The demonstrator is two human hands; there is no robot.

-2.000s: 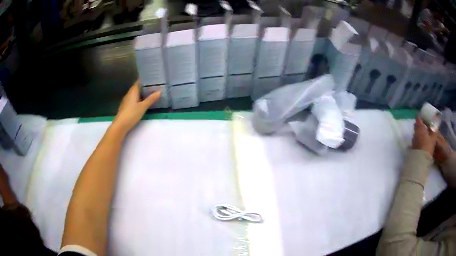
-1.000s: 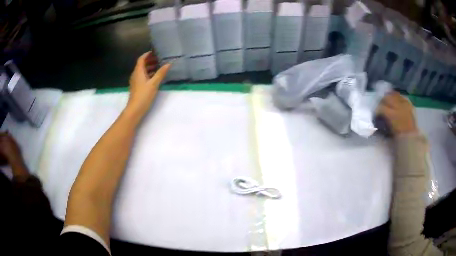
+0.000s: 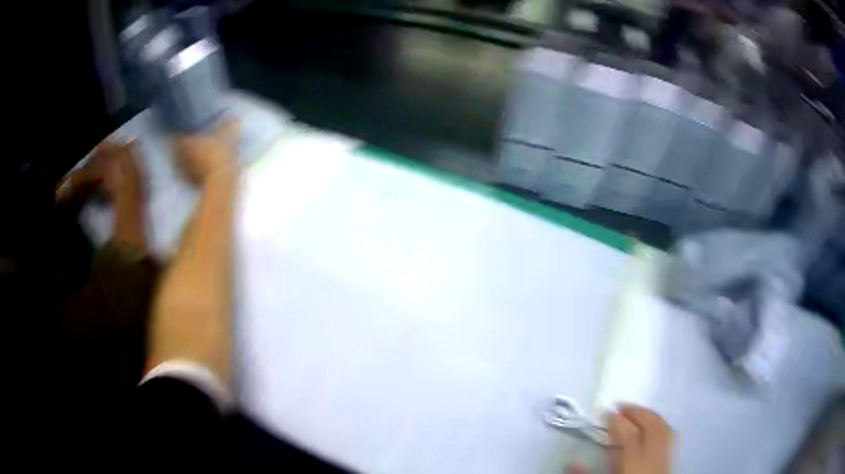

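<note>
The head view is blurred. My left hand (image 3: 209, 153) reaches to the far left, at the foot of an upright pale grey-blue retail box (image 3: 195, 85). Whether its fingers grip the box cannot be told. My right hand (image 3: 635, 442), cut off by the bottom edge, is at the right end of a coiled white cable (image 3: 567, 415) on the white table covering (image 3: 398, 278). The fingertips overlap the cable; a firm hold cannot be made out.
Upright retail boxes (image 3: 593, 120) stand in a row on the dark belt beyond the green edge strip (image 3: 556, 215). A crumpled grey-white bag (image 3: 741, 268) lies at right. Another person's hand (image 3: 116, 176) is left of my left hand.
The view has swung left. My left hand has moved from the end of the box row to the boxes at far left. My right hand has come into view at the cable.
</note>
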